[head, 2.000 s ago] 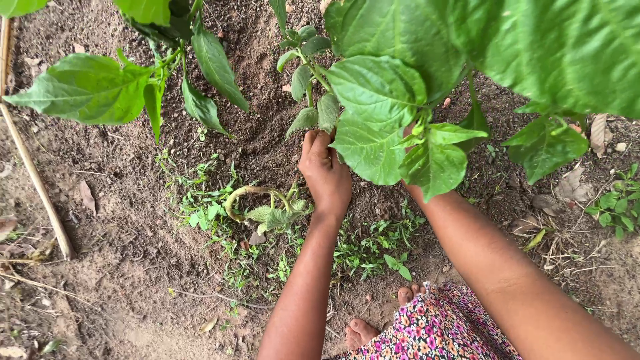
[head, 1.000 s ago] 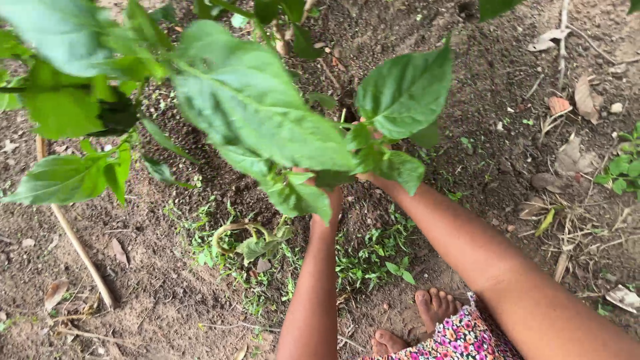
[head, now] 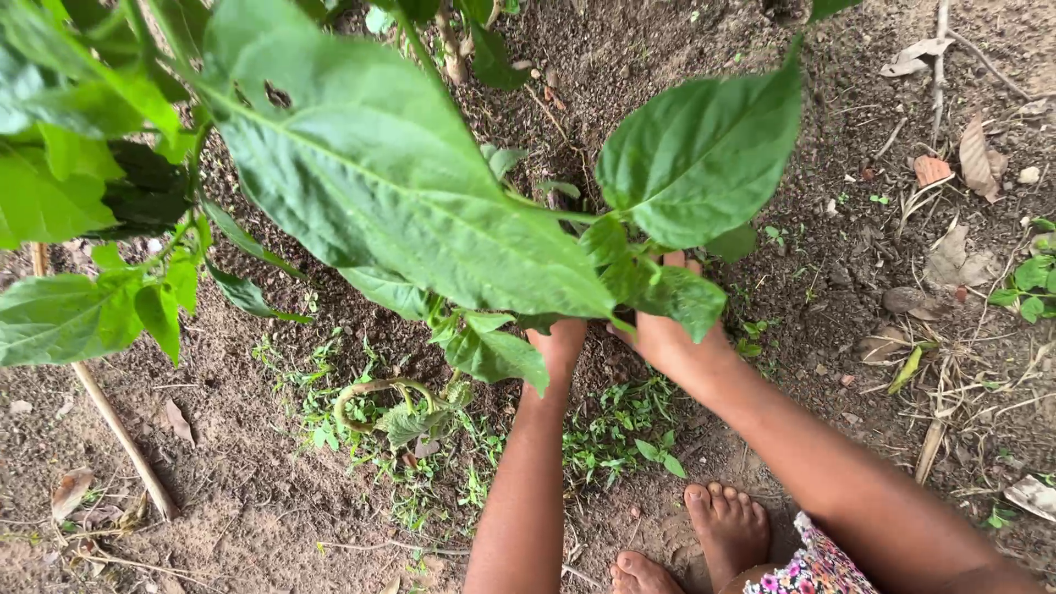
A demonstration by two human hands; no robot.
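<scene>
Broad green leaves (head: 396,181) of a leafy plant hang close to the camera and cover much of both hands. Below them, my left hand (head: 561,338) reaches down to the brown soil (head: 503,107); only its wrist side shows. My right hand (head: 672,330) is beside it at the soil, partly behind smaller leaves, with its fingers mostly hidden. What either hand holds cannot be seen. A curled, wilted seedling (head: 396,404) lies on the ground left of my left forearm, among small green weeds (head: 619,429).
A dry stick (head: 124,441) lies at the left. Dry leaves (head: 957,260) and straw (head: 945,388) are scattered at the right. My bare feet (head: 726,524) and a flowered garment (head: 813,569) are at the bottom. A woody stem (head: 451,45) stands at the top.
The view has shifted, and large leaves now cover my left hand, which showed plainly two seconds ago at a fuzzy-leaved seedling. My right hand shows more below the leaves than it did then.
</scene>
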